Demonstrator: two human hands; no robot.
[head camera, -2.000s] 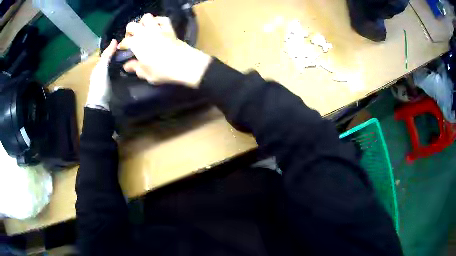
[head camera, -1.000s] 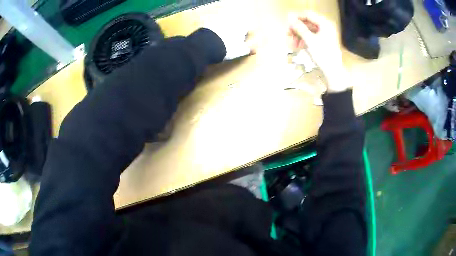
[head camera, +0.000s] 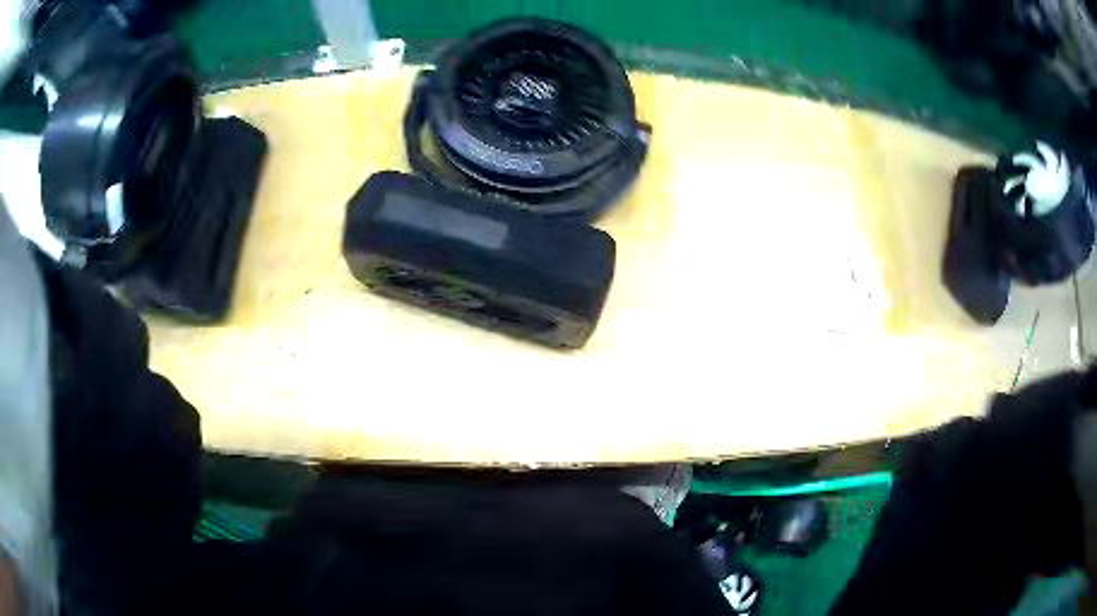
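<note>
A black desk fan stands in front of me, its slotted round head (head camera: 529, 102) with pale lettering at the centre and its thick bar-like base (head camera: 481, 259) on the bench. No hand touches it. My left sleeve is at the left edge. A white shape (head camera: 22, 199) lies beyond it beside another black fan (head camera: 90, 157); I cannot tell whether it is my left glove or a wrapped bundle. My right sleeve runs to the right edge, and my right hand is out of the picture.
The tan bench (head camera: 722, 397) is glaring with light. A fan with white blades (head camera: 1037, 181) stands at its right end. A green conveyor (head camera: 746, 30) runs beyond. Below the bench edge, a green crate (head camera: 794, 484) holds black fan parts. A blurred pale shape fills the lower left edge.
The view has turned and levelled, showing the whole middle fan. My hands have left the bench middle, where they were over the small white pieces. My arms are now spread to both sides.
</note>
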